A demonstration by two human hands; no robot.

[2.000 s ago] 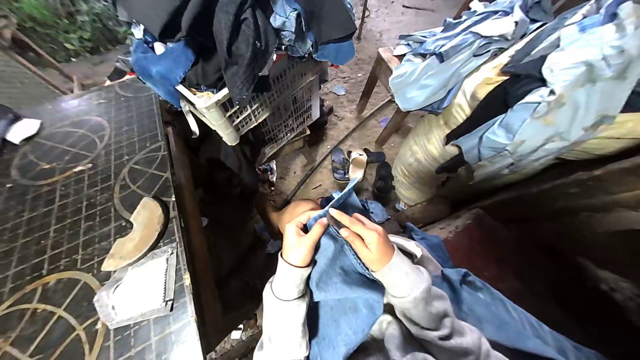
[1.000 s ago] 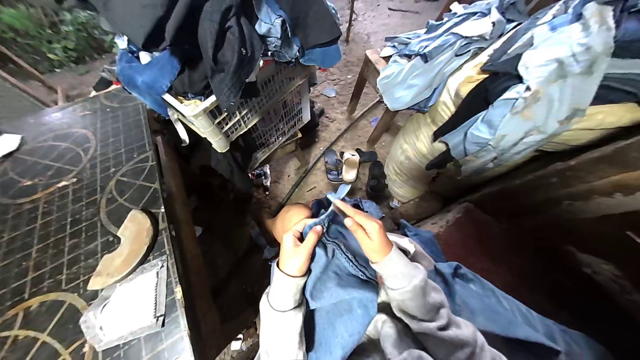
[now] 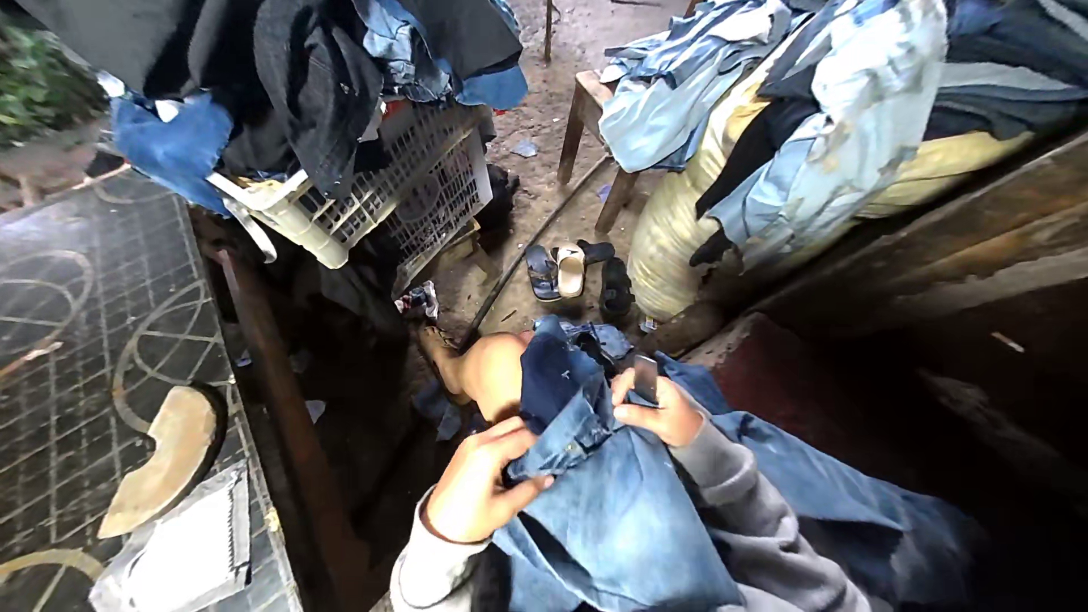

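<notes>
A blue denim garment point(image 3: 629, 501) lies across my lap, its darker inner side folded out near the knee. My left hand point(image 3: 489, 480) pinches a folded edge of the denim between thumb and fingers. Just to the right, my right hand point(image 3: 659, 408) is closed around a small flat metal blade point(image 3: 646, 378), whose upper part shows above the fingers; its handle is hidden. The right fingertips are close to the denim, and whether they also grip it I cannot tell.
At left is a dark patterned tabletop point(image 3: 51, 442) with a curved tan piece point(image 3: 161, 459) and a clear plastic packet point(image 3: 191, 544). Ahead, a plastic crate point(image 3: 323, 229) holds dark clothes. Sandals point(image 3: 569, 270) lie on the ground. Denim covers a pale sack point(image 3: 667, 246) and wooden stool point(image 3: 574, 127) at right.
My hands were close together over a narrow denim strip; they are now farther apart. The denim near the knee is folded open, and the blade now shows in my right hand.
</notes>
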